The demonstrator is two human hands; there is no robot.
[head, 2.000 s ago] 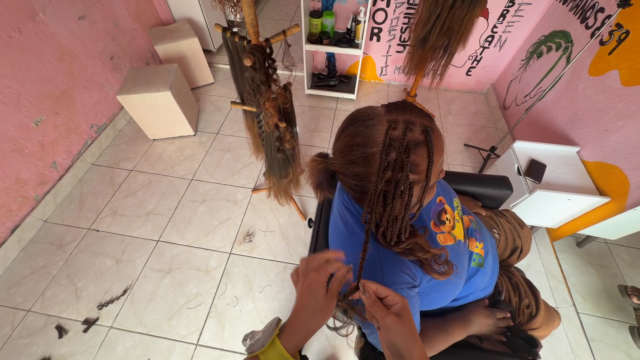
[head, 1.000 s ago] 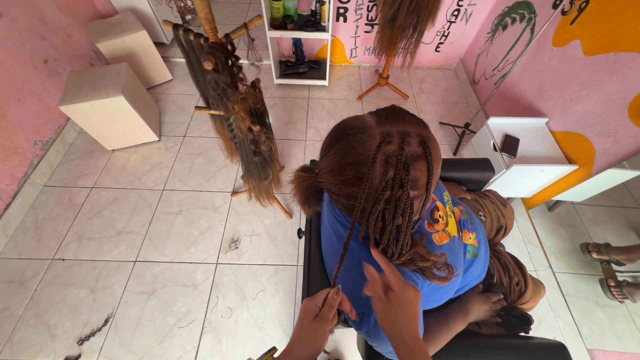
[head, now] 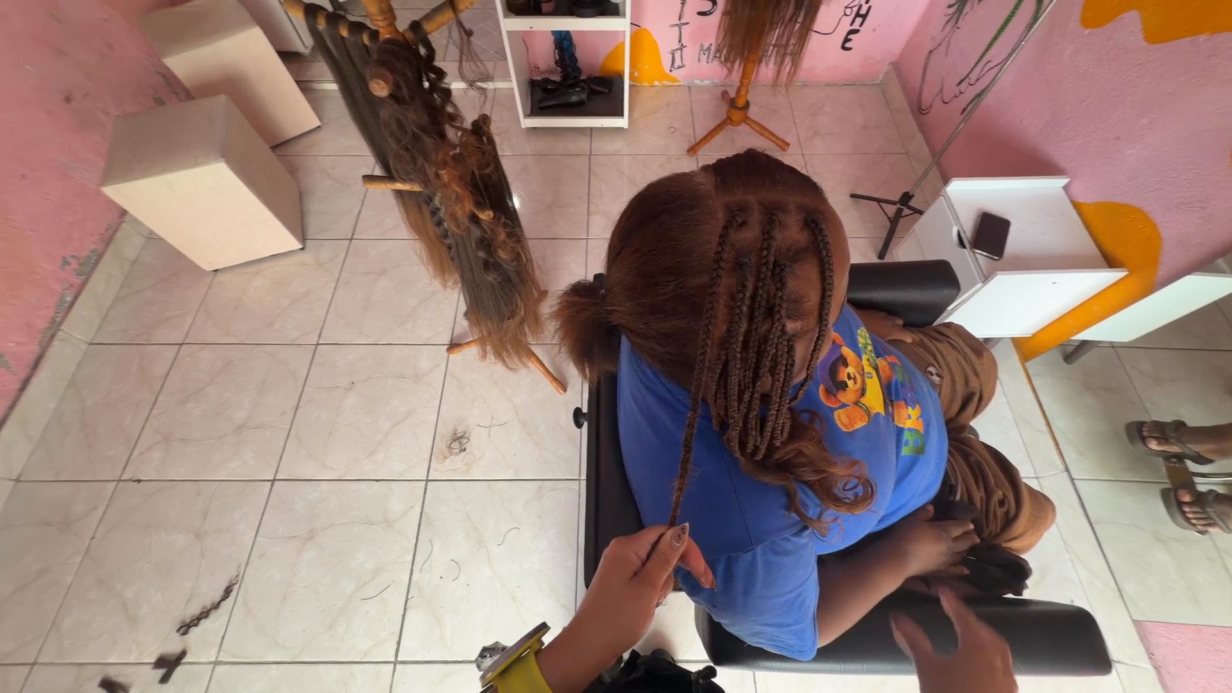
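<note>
A seated person in a blue T-shirt has reddish-brown hair, with several thin braids hanging over the face and loose curls at their ends. My left hand, with a yellow-banded watch at the wrist, pinches the lower end of one long braid between thumb and fingertips beside the person's shoulder. My right hand is at the bottom right over the black armrest, its fingers spread and slightly blurred, holding nothing. The tail of the pinched braid is hidden by my left hand.
The person sits in a black salon chair. Wooden stands hold hair extensions. Beige blocks, a white shelf, a white cabinet with a phone and hair scraps on the tiles lie around. Sandalled feet show at right.
My right hand has moved away from the braid, down to the right over the armrest. My left hand still pinches the braid's lower end. The view has shifted.
</note>
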